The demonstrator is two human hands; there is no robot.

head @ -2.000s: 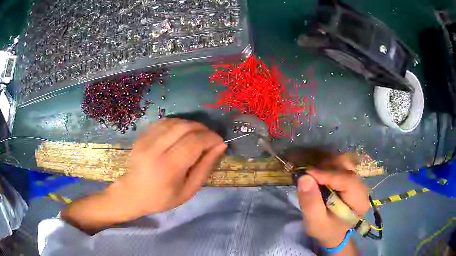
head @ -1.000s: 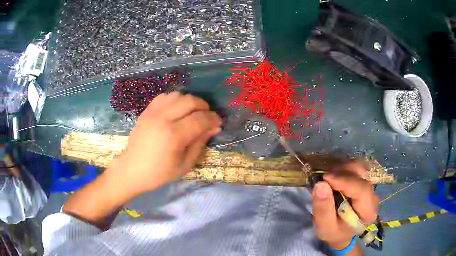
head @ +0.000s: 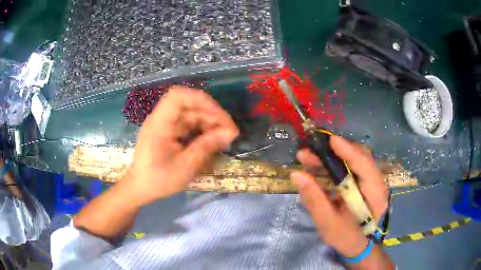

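Note:
My left hand (head: 182,140) is blurred, with thumb and fingers together above the wooden strip (head: 237,176). I cannot tell whether a tiny part is between the fingertips. My right hand (head: 345,195) holds the soldering iron (head: 328,155) by its black grip, its metal tip pointing up over the loose red lead wires (head: 300,97). A small shiny part (head: 279,135) sits on the dark holding block between my hands. A thin silvery solder wire (head: 256,152) lies just below it. Maroon grains (head: 138,104) lie partly behind my left hand.
A large clear tray (head: 174,73) full of small grey-silver parts is at the back left. A black boxy fan (head: 380,50) stands at the back right beside a white bowl (head: 447,113) of silvery grains. Clear bags (head: 21,216) are at the far left.
The iron's tip has swung up and away from the block, and my right hand has opened partly around it. My left hand moved back from the block and now is slightly higher. The view shifted.

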